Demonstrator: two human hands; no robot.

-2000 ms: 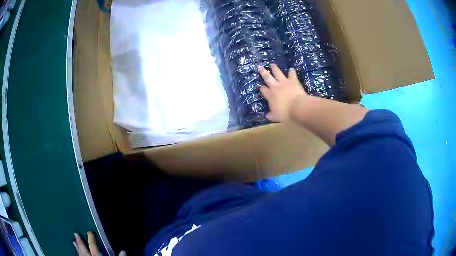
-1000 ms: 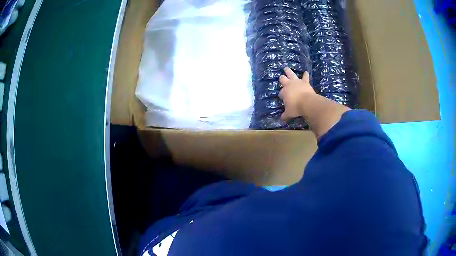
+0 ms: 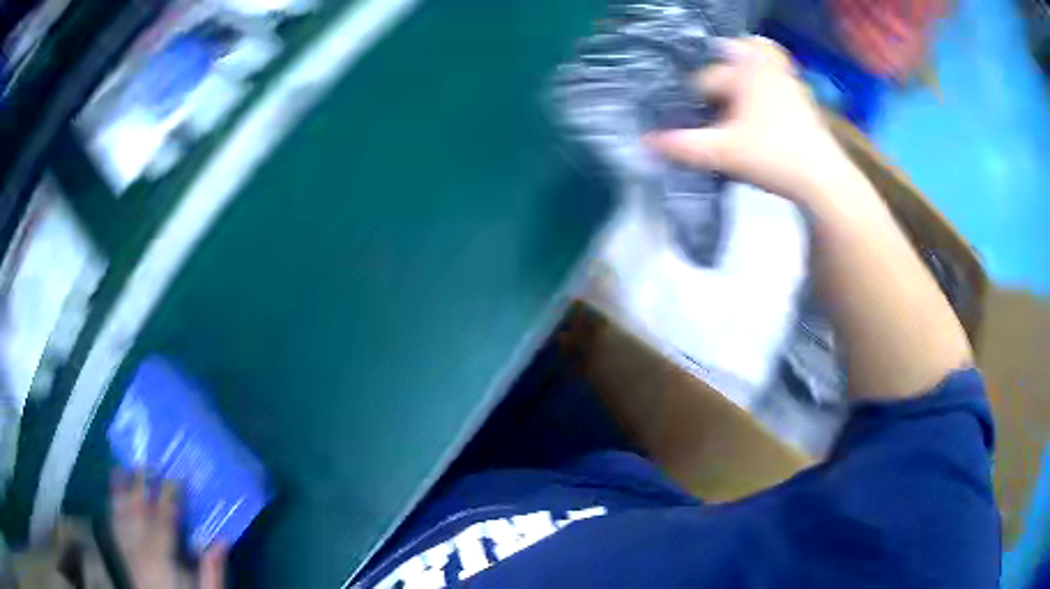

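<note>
The picture is blurred. My right hand point(image 3: 766, 121) is at the upper right and holds a clump of bagged black parts point(image 3: 639, 81) in shiny clear wrap, over the edge of the green bench point(image 3: 380, 230). One dark part hangs below my fingers. My left hand point(image 3: 161, 535) is at the lower left, partly cut off by the frame's edge, with its fingers at the near end of a stack of blue cards point(image 3: 190, 454). Whether the fingers grip the stack is not clear.
The open brown carton point(image 3: 691, 426) stands right of the bench, with white liner sheets point(image 3: 725, 299) and more bagged parts inside. Beyond the pale rail point(image 3: 196, 219), white trays point(image 3: 144, 121) lie on the conveyor, one with a blue card. Something red shows at the top right.
The view has swung left towards the bench. My right hand has left the rows in the carton and lifted out a clump of bagged parts. My left hand and the blue card stack have come into view.
</note>
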